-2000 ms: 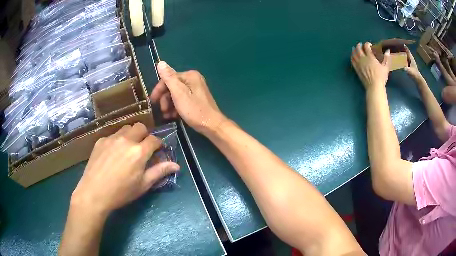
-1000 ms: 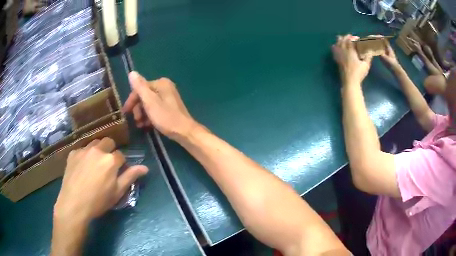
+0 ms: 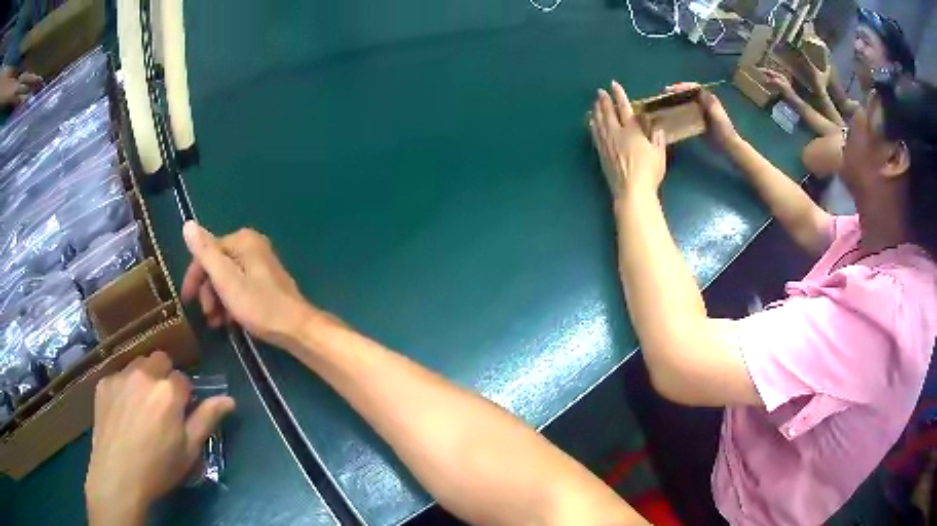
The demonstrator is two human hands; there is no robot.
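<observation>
A clear zip-lock bag (image 3: 213, 460) lies on the green bench at the lower left, mostly hidden under my left hand (image 3: 144, 431). The fingers rest over it by the front wall of the divided carton; whether they grip it is hidden. My right hand (image 3: 238, 279) is over the bench seam beside the carton's right corner, thumb up and fingers curled, with nothing visible in it. The divided carton (image 3: 98, 396) stands at the left, full of shiny bags (image 3: 62, 221) with dark devices; one cell (image 3: 125, 300) near its front right corner shows bare cardboard.
Two cream padded uprights (image 3: 177, 77) stand at the seam (image 3: 272, 396). A person in pink at the right holds an open small brown box (image 3: 678, 120). Another person, more boxes (image 3: 755, 64) and white cables (image 3: 658, 19) are at the far right. Another hand (image 3: 16, 86) shows at top left.
The view has turned to the right, so the carton and my hands sit further left and lower. My hands keep nearly the same pose. The person in pink has tilted the brown box.
</observation>
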